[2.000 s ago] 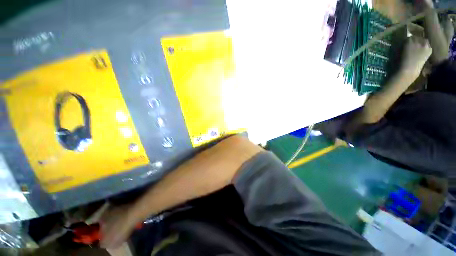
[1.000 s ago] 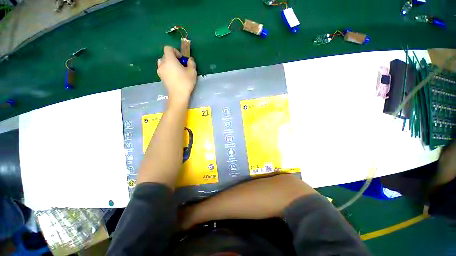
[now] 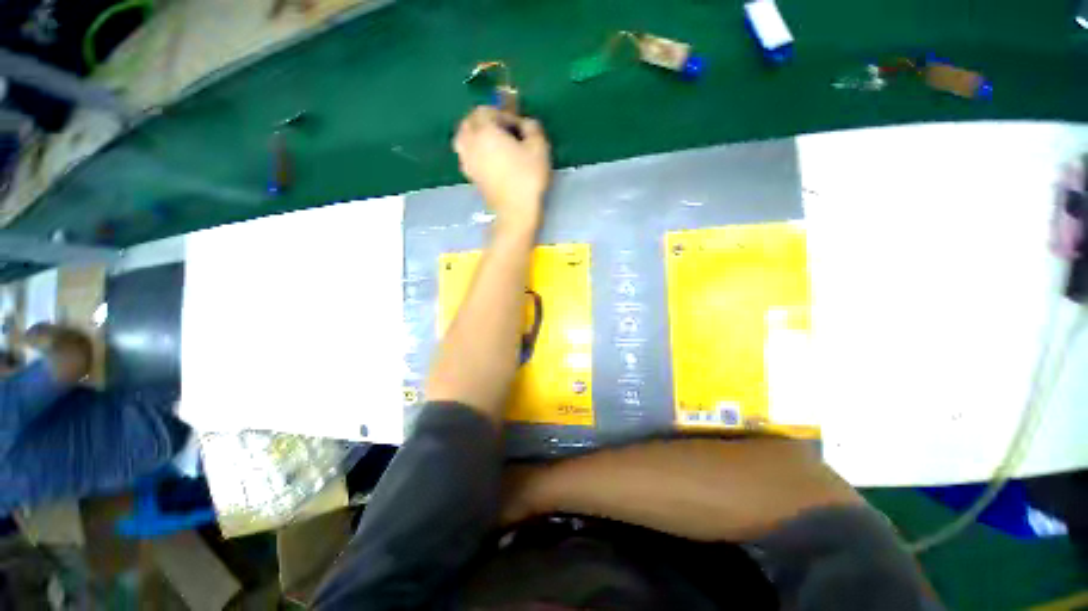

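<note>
My left hand [image 3: 507, 155] reaches over the bench to the green belt [image 3: 394, 90]. Its fingers close around the lower end of a battery assembly [image 3: 508, 100]; the brown block, a bit of blue and thin lead wires show beyond the fingertips. My right forearm lies across the near edge of the bench, and its hand is hidden behind my left arm and sleeve. A grey printed sheet with yellow panels [image 3: 630, 316] lies under my left forearm.
More battery assemblies [image 3: 668, 54] lie along the belt. White worktop [image 3: 292, 322] flanks the sheet. A pale hose [image 3: 1026, 430] crosses at right. Clear plastic [image 3: 280, 471] and cardboard [image 3: 313, 549] are below left. Another person's hand [image 3: 62, 352] is at far left.
My left hand, out of view at first, is at the belt in the two later frames. My right hand and an orange item, seen earliest, are now out of sight. The view has swung left.
</note>
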